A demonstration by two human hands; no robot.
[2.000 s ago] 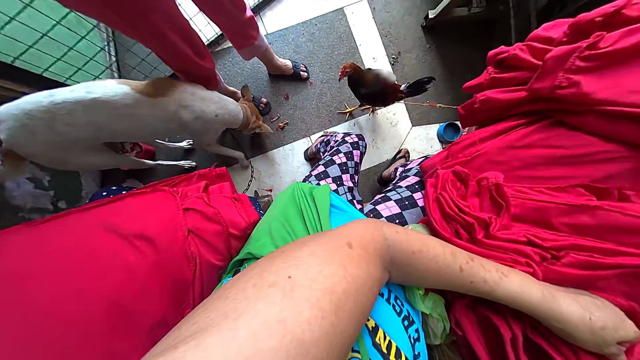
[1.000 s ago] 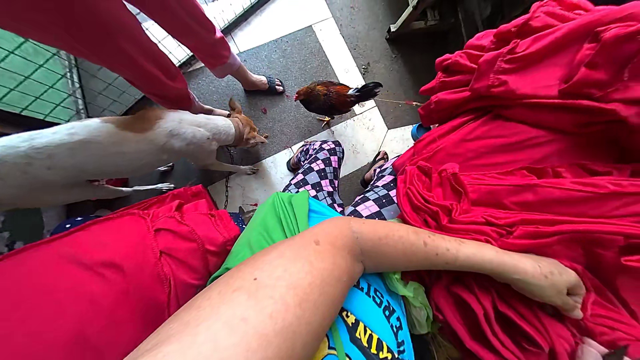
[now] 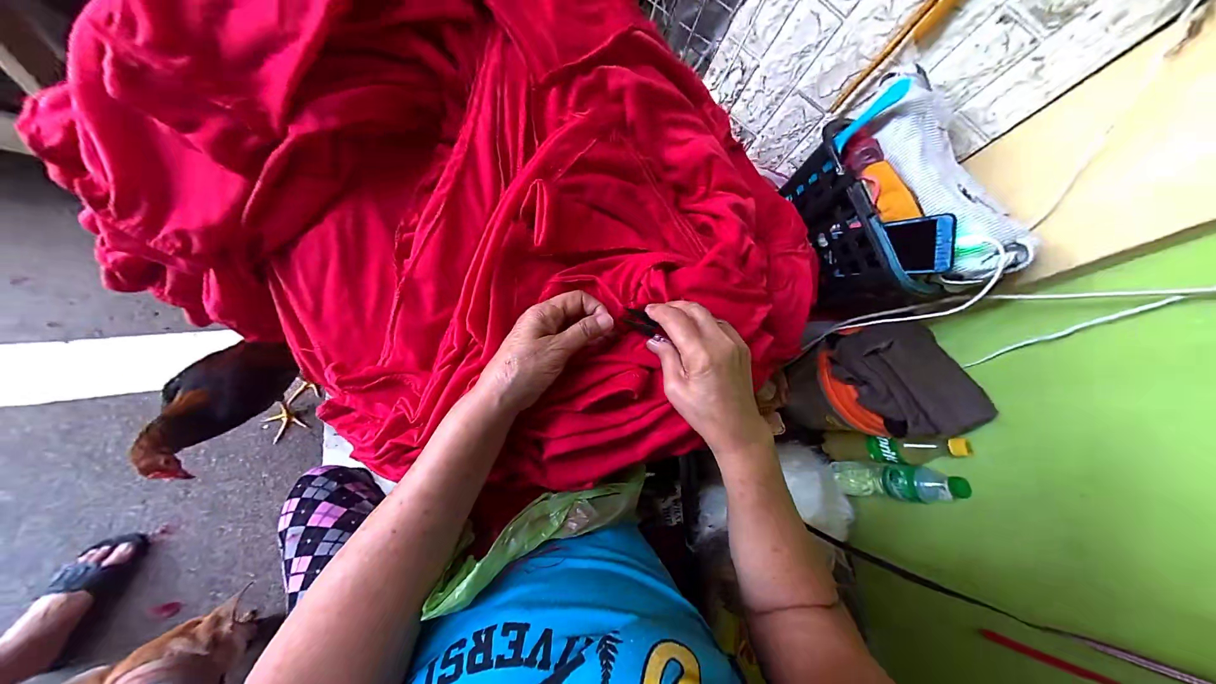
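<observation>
A big heap of red fabric (image 3: 380, 218) with stitched seams spreads before me. Over its near part, my left hand (image 3: 546, 347) pinches a bit of the red cloth between thumb and fingertips. Close on its right, my right hand (image 3: 701, 366) holds a small dark tool (image 3: 641, 321), perhaps thread snippers, between thumb and fingers. The tool's tip points toward my left fingertips; its exact form is partly hidden. A green plastic bag (image 3: 541, 532) lies on my lap below the cloth.
A black plastic basket (image 3: 836, 256) with a blue-edged phone (image 3: 921, 244) stands at right, above folded dark cloth (image 3: 912, 375) and plastic bottles (image 3: 902, 482). White cords cross there. At left are a rooster (image 3: 223, 394), a brown dog (image 3: 180, 651) and another person's sandalled foot (image 3: 100, 562).
The view has swung strongly to the right. My hands are now together at the red cloth, with a small dark tool in the right one; one second ago an arm reached across to the heap.
</observation>
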